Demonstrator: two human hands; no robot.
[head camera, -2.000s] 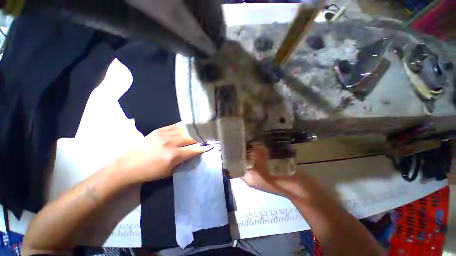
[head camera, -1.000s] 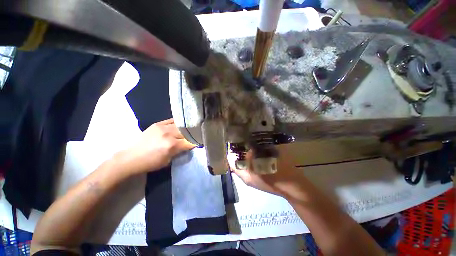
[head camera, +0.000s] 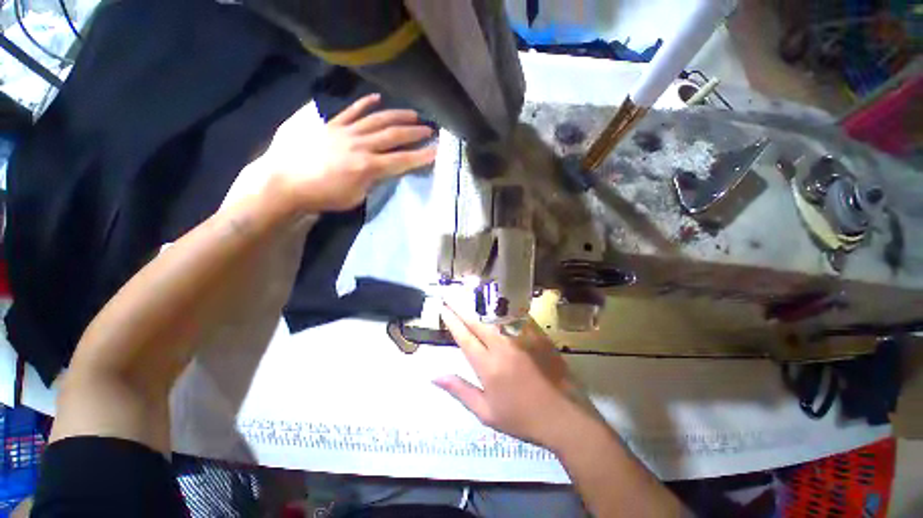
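The black garment panel with its pale grey interfacing (head camera: 390, 238) lies left of the sewing machine head (head camera: 648, 192), its near black edge running to the needle area. My left hand (head camera: 349, 157) lies flat on the cloth at the back, fingers spread, left of the machine head. My right hand (head camera: 501, 369) is just in front of the needle area, its fingertips at the presser foot. Whether its fingers pinch the cloth there cannot be told. The needle itself is hard to make out in the glare.
More black cloth (head camera: 111, 152) spreads over the left of the white table (head camera: 334, 405). Black-handled scissors (head camera: 815, 390) lie at the right. A red basket (head camera: 840, 486) is at lower right, a blue basket (head camera: 22, 455) at lower left.
My left hand has moved away from me to the back of the cloth, and its fingers have spread. The panel has shifted back. My right hand has moved lower, in front of the needle area.
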